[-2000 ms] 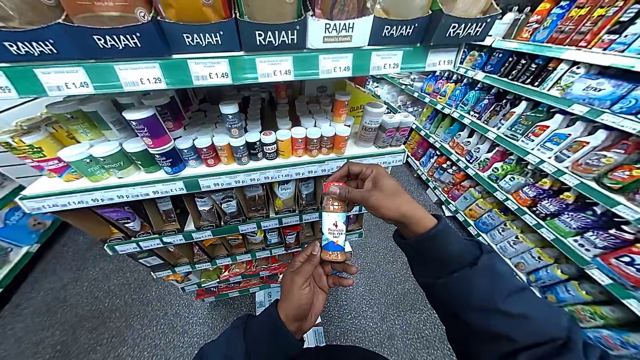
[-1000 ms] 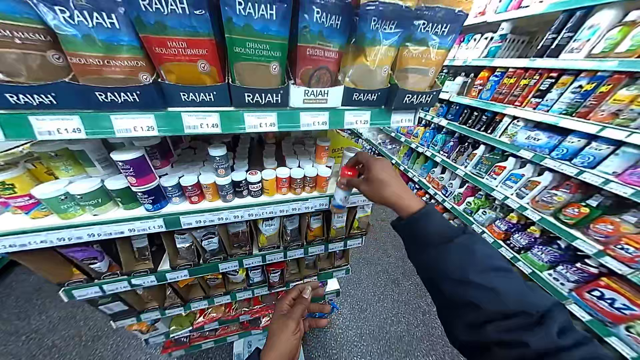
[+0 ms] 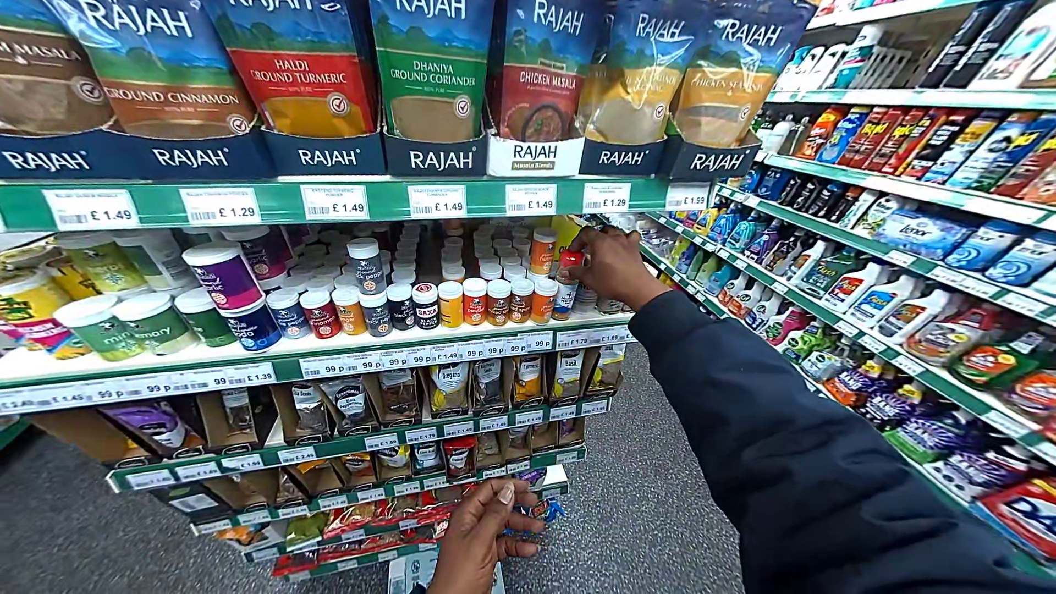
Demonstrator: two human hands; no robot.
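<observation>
My right hand point(image 3: 615, 262) is at the right end of the spice shelf, its fingers closed on the red cap of a small spice jar point(image 3: 565, 295). The jar stands upright beside an orange-labelled spice tub point(image 3: 544, 300) in the front row; whether its base rests on the shelf I cannot tell. Low in the view, my left hand point(image 3: 488, 532) has its fingers spread and slightly curled, with nothing in them, in front of the lower shelves.
Rajah spice pouches point(image 3: 433, 74) stand on the shelf above, over a green price rail point(image 3: 478, 200). Packets of herbs point(image 3: 450, 388) fill boxes below. Across a grey speckled floor point(image 3: 652, 462), cleaning products point(image 3: 874, 289) line the right-hand shelves.
The right hand has carried the jar away from the left hand, up to the spice shelf. The left hand, beneath the jar two seconds ago, is now apart from it. The view has tilted up.
</observation>
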